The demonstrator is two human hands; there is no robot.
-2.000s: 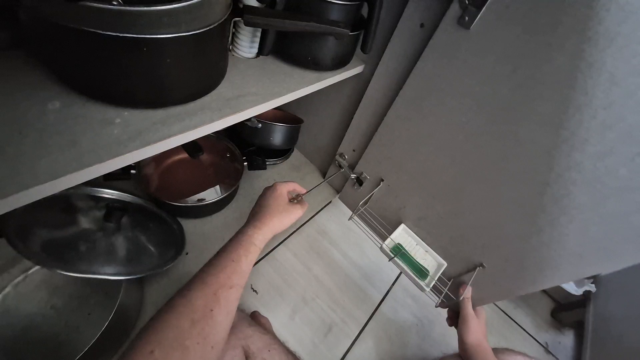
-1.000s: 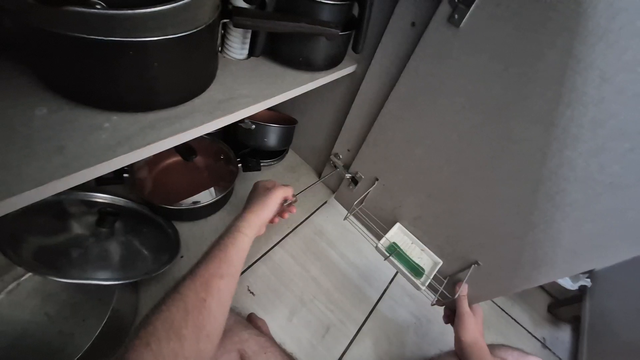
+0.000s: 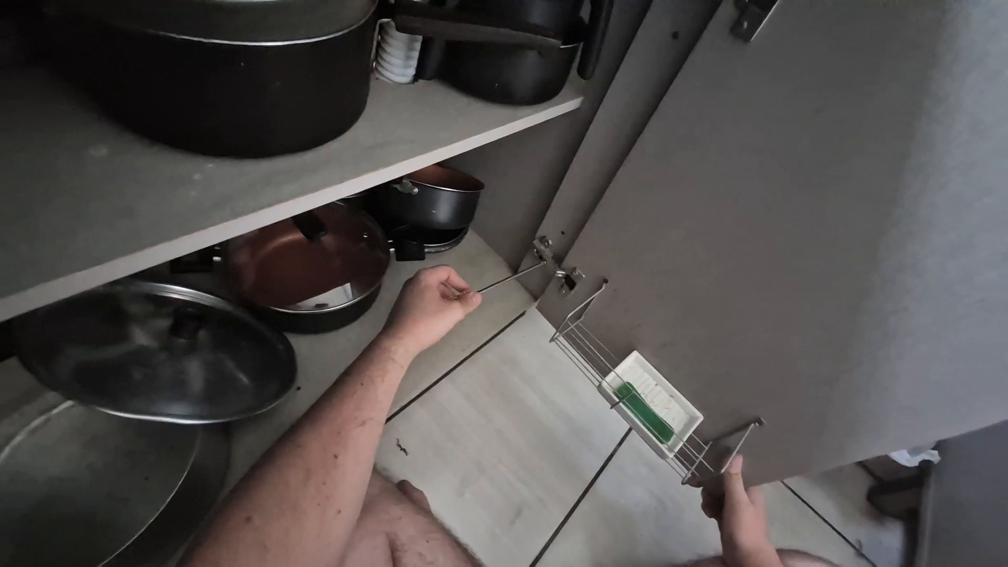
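Note:
My left hand [image 3: 433,307] pinches a thin metal rod, likely a screwdriver's shaft [image 3: 510,279], whose handle end is hidden in my fingers. Its far tip meets the lower cabinet hinge [image 3: 543,250], which joins the side panel and the open cabinet door [image 3: 756,236]. At the door's bottom corner, my right hand [image 3: 739,508] grips the door edge, beside the end of a wire rack [image 3: 583,354]. The rack is fixed to the door's inner face and holds a white plastic tray [image 3: 665,386] with a green object [image 3: 646,413] in it.
On the shelf [image 3: 441,146] stand a large dark pot [image 3: 252,87] and smaller black pans [image 3: 512,71]. Below are a reddish-brown-lined pan [image 3: 303,256], a small saucepan [image 3: 437,201], a lid [image 3: 157,354] and a large metal pan [image 3: 87,480]. An upper hinge [image 3: 752,17] is on the door.

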